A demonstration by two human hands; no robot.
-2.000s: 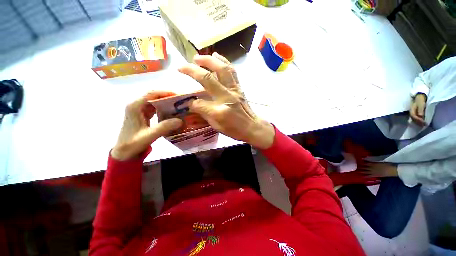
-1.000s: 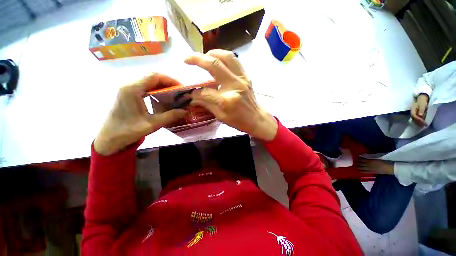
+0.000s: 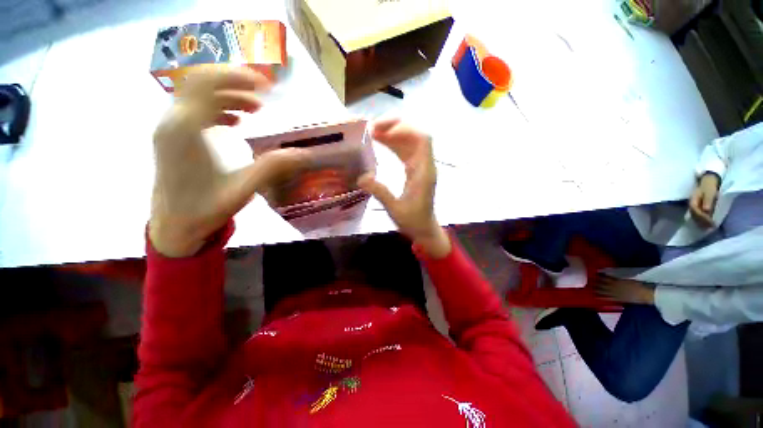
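Note:
An open retail box [image 3: 322,213] stands near the table's front edge. Its pinkish flap is raised at the back and has a short dark slot. Something orange-red shows inside; its details are blurred. My left hand [image 3: 197,159] is blurred, its fingers raised and apart left of the flap, its thumb over the opening. My right hand [image 3: 410,180] is at the box's right edge, thumb and fingers apart; whether its thumb touches the box is unclear.
A closed orange and grey retail box [image 3: 219,52] lies behind my left hand. An open brown carton [image 3: 376,38], a dark stick [image 3: 391,90] and a tape dispenser [image 3: 481,73] are farther back. A black strap [image 3: 12,113] lies far left. A person's hand [image 3: 707,199] is at right.
My left hand has let go of the box flap and lifted left. My right hand has moved from over the opening to the box's right side. The flap's slot is now uncovered.

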